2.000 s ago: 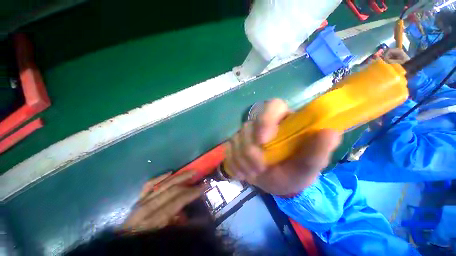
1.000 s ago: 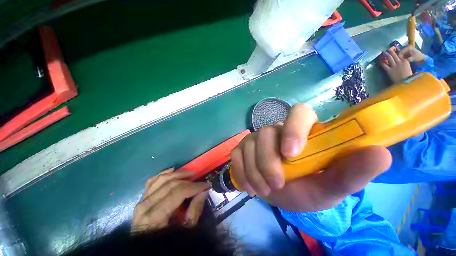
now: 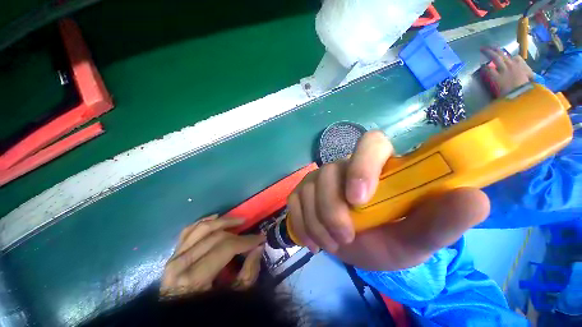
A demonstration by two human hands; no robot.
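Observation:
My right hand [image 3: 383,217] is closed around the yellow-orange electric screwdriver [image 3: 472,153]. Its black nose points down left at the corner of the tablet assembly [image 3: 298,257]; the tip is hidden by my fingers. The assembly lies in a red frame [image 3: 274,197] on the green bench. My left hand [image 3: 214,254] rests at the frame's corner, fingertips beside the screwdriver nose; whether it holds a small part cannot be seen. Dark hair covers the bottom edge. The round screw dish [image 3: 341,142] lies just beyond the frame.
A whitish rail [image 3: 191,131] separates the bench from a green belt [image 3: 210,70] carrying red frames [image 3: 89,89]. A wrapped post [image 3: 367,32] stands at the rail. A blue bin [image 3: 431,59] and small parts pile [image 3: 448,105] lie near another worker's hand [image 3: 507,71].
Since two seconds ago, the screwdriver has come to the assembly's corner beside my left fingertips, uncovering the dish. In the last second, the red frame on the belt shifted right and the other worker's hand moved.

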